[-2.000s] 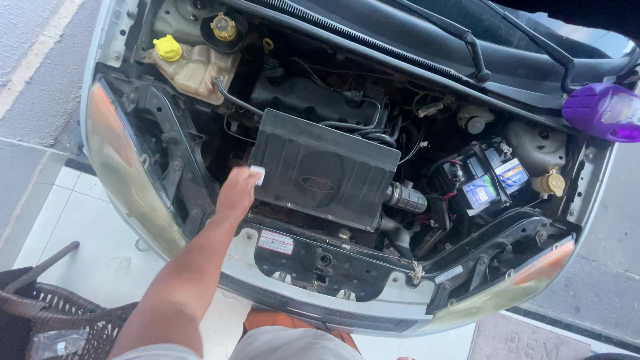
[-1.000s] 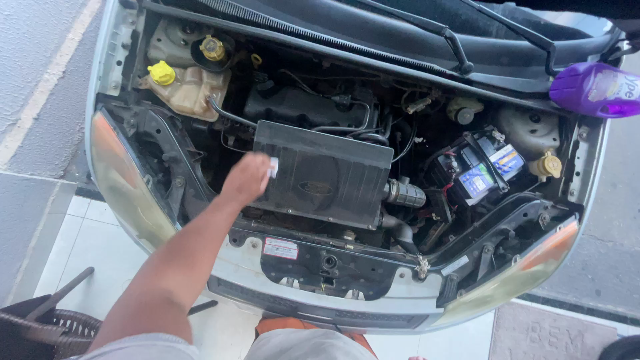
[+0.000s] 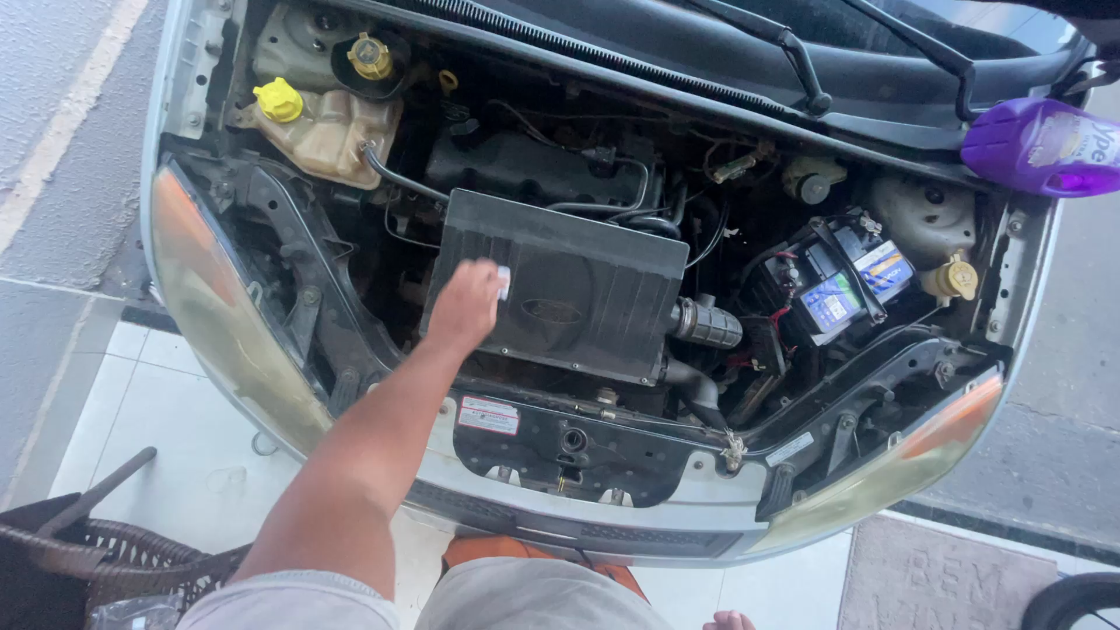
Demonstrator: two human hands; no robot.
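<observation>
My left hand (image 3: 470, 302) is closed on a small white object (image 3: 503, 282), which may be a cloth or a brush; too little of it shows to tell. It is at the left part of the black plastic air filter cover (image 3: 604, 306), which bears an oval emblem, in the open engine bay of a car. Only the fingertips of my right hand (image 3: 728, 621) show at the bottom edge, below the front bumper; what they hold, if anything, is hidden. The coolant reservoir (image 3: 332, 136) with its yellow cap lies up and left of my left hand.
A purple bottle (image 3: 1041, 147) lies by the windshield wipers at the upper right. The car battery (image 3: 831, 280) sits right of the air duct (image 3: 709, 322). Headlights flank the bay. A wicker chair (image 3: 131, 556) stands lower left, a doormat (image 3: 945, 577) and part of a wheel lower right.
My left hand has moved from the left edge of the air filter cover a little inward over it, still with the white object. The fingertips of my right hand have come into view.
</observation>
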